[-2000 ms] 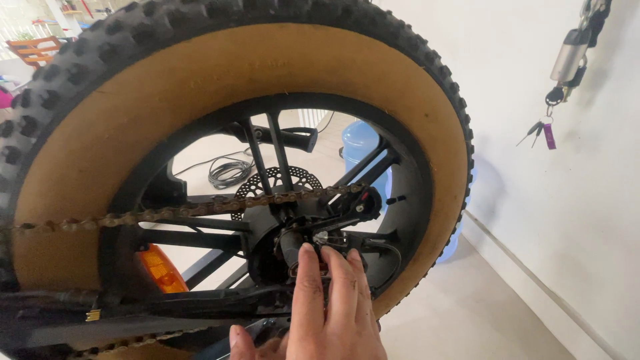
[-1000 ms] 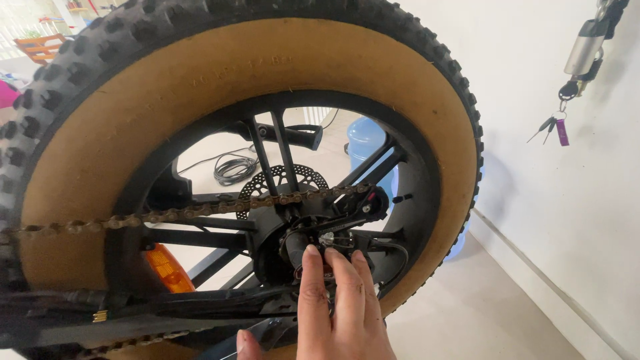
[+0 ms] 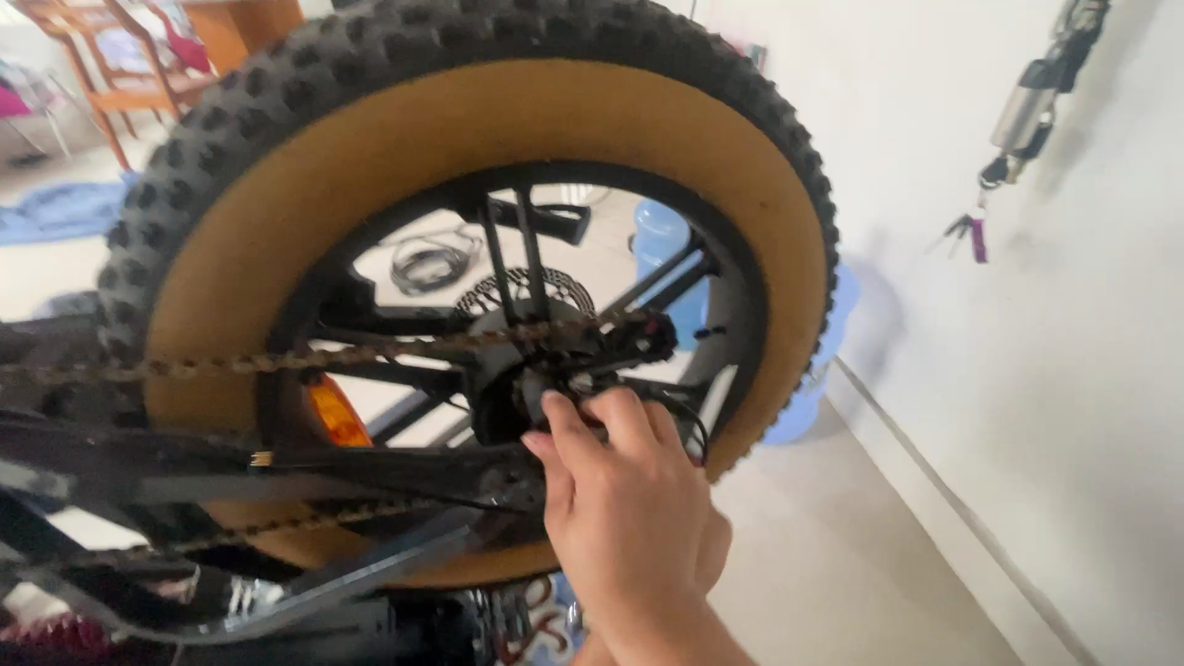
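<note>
A fat bicycle wheel [image 3: 490, 120], with a knobby black tyre, tan sidewall and black spokes, fills the middle. A rusty chain [image 3: 277, 358] runs across it toward the rear derailleur [image 3: 647, 338]. My right hand [image 3: 629, 472] is at the hub and axle end [image 3: 534, 393], thumb and forefinger bent close together at the frame end; whatever lies between the fingertips is hidden. Behind it and mostly covered, part of my left hand [image 3: 718, 548] shows, its fingers out of sight. A perforated brake disc [image 3: 555, 280] sits beyond the hub. An orange reflector [image 3: 336, 412] is at left.
The dark bike frame [image 3: 388, 476] and lower chain [image 3: 250, 535] extend left. A white wall [image 3: 999, 388] stands at right, with a hanging lock and keys [image 3: 978, 239]. Behind the wheel are a blue water bottle [image 3: 659, 227] and coiled cable [image 3: 430, 268]. A wooden chair [image 3: 139, 97] is at upper left.
My right hand's fingers, extended at the hub before, are now bent, with the thumb brought up beside the forefinger. Part of my left hand has come into view beneath. The view has shifted.
</note>
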